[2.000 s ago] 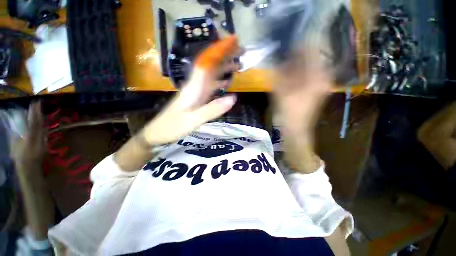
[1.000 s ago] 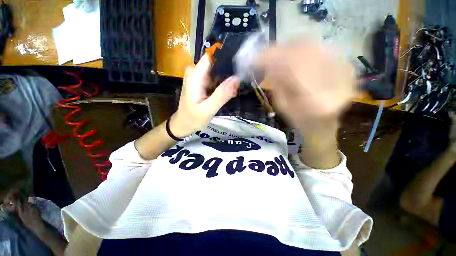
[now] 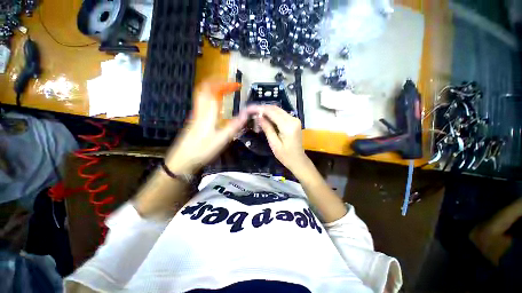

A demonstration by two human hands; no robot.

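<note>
The black camera housing [image 3: 259, 143] lies on the pale mat at the bench edge, partly under my hands. Its front panel [image 3: 268, 91] with a lens and light dots faces up at the far end, between two flat black bars. My left hand [image 3: 207, 129] is blurred, at the housing's left, with an orange piece [image 3: 228, 88] at its fingers. My right hand [image 3: 281, 133] is over the housing, its fingertips pinched close to my left fingertips. Whether something small is between the fingertips I cannot tell.
Behind is a heap of lens modules [image 3: 263, 28] beside clear plastic film [image 3: 358, 23]. At right are a glue gun [image 3: 410, 117] and wired parts [image 3: 466, 129]. At left are a parts tray [image 3: 170, 63], white paper [image 3: 116, 86] and a red coil [image 3: 91, 171]. Another person's arm [image 3: 498, 232] is far right.
The view has shifted, showing more of the bench. My right hand has come in to my left fingertips over the housing. The whitish film seen between my hands earlier no longer shows there.
</note>
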